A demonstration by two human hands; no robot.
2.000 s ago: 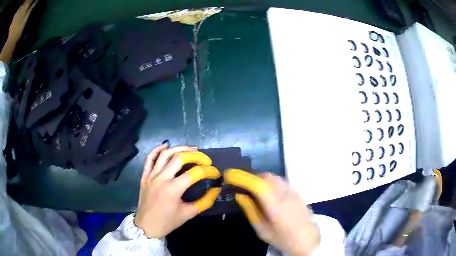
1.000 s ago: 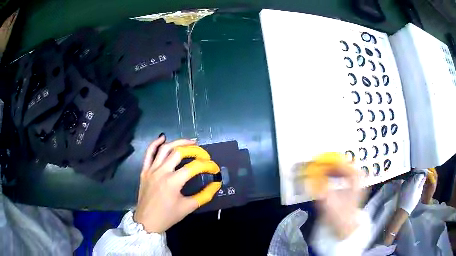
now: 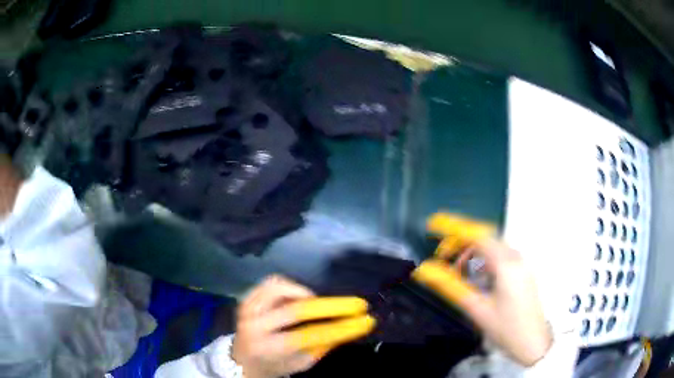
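Note:
A flat black cover (image 3: pixel 366 269) lies near the table's front edge, blurred and partly hidden. My left hand (image 3: pixel 284 325), with yellow finger cots, is at its lower left. Its fingers point right and lie close together; blur hides whether they grip the cover. My right hand (image 3: pixel 502 288) is to the right of the cover, beside the ring tray (image 3: pixel 547 221). Its yellow-tipped fingers are apart, with a blurred dark and grey round shape between them that I cannot identify. Rows of small black rings (image 3: pixel 610 255) lie on the tray's right part.
A loose pile of black covers (image 3: pixel 251 162) fills the left. More covers (image 3: pixel 351 96) lie at upper middle beside the torn seam (image 3: pixel 414 57). A second white slab (image 3: pixel 661 258) is at the far right. Another person's white sleeve (image 3: pixel 48 244) is at left.
The view has swung left, so the table appears further right. My right hand has come off the ring tray towards the cover. The black round thing in my left hand no longer shows.

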